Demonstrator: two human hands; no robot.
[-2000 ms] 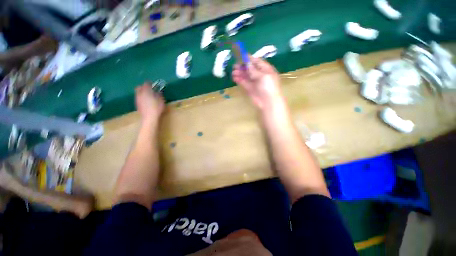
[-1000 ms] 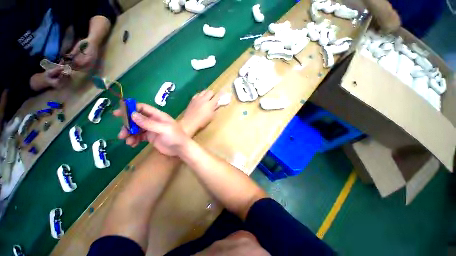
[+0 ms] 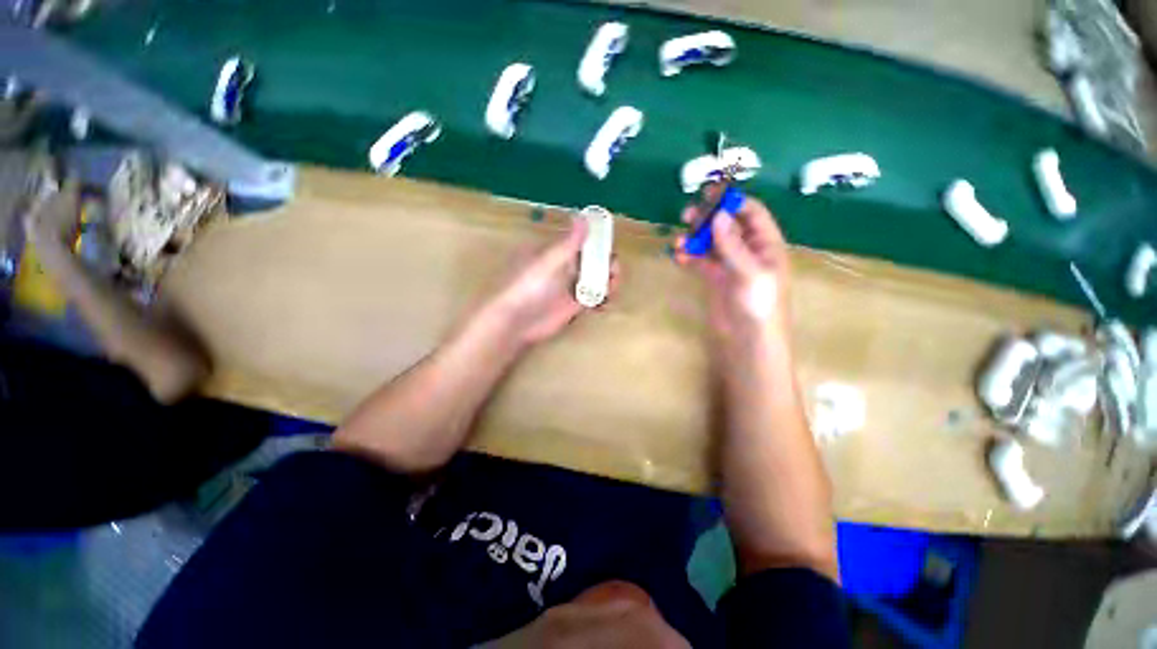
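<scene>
My left hand (image 3: 548, 282) holds a white housing shell (image 3: 594, 257) upright over the near edge of the belt, its long side facing me. My right hand (image 3: 742, 260) grips a blue battery (image 3: 716, 221) between thumb and fingers, a little to the right of the shell and apart from it. Thin wires and a small board at the battery's upper end are blurred in front of a white shell on the belt. Filled housings (image 3: 511, 100) with blue inside lie spaced on the green conveyor belt (image 3: 317, 95).
A pile of white shells (image 3: 1059, 393) lies at the right of the cardboard-covered worktop (image 3: 343, 304), with a single shell (image 3: 1015, 473) below it. A grey metal bar (image 3: 165, 114) crosses the upper left. Another person's arm (image 3: 127, 330) is at the left. A blue bin (image 3: 882, 558) stands beneath.
My left hand has come from the shell pile side and now holds a shell. My right hand still holds the battery, now beside it. The view has swung back to face the belt.
</scene>
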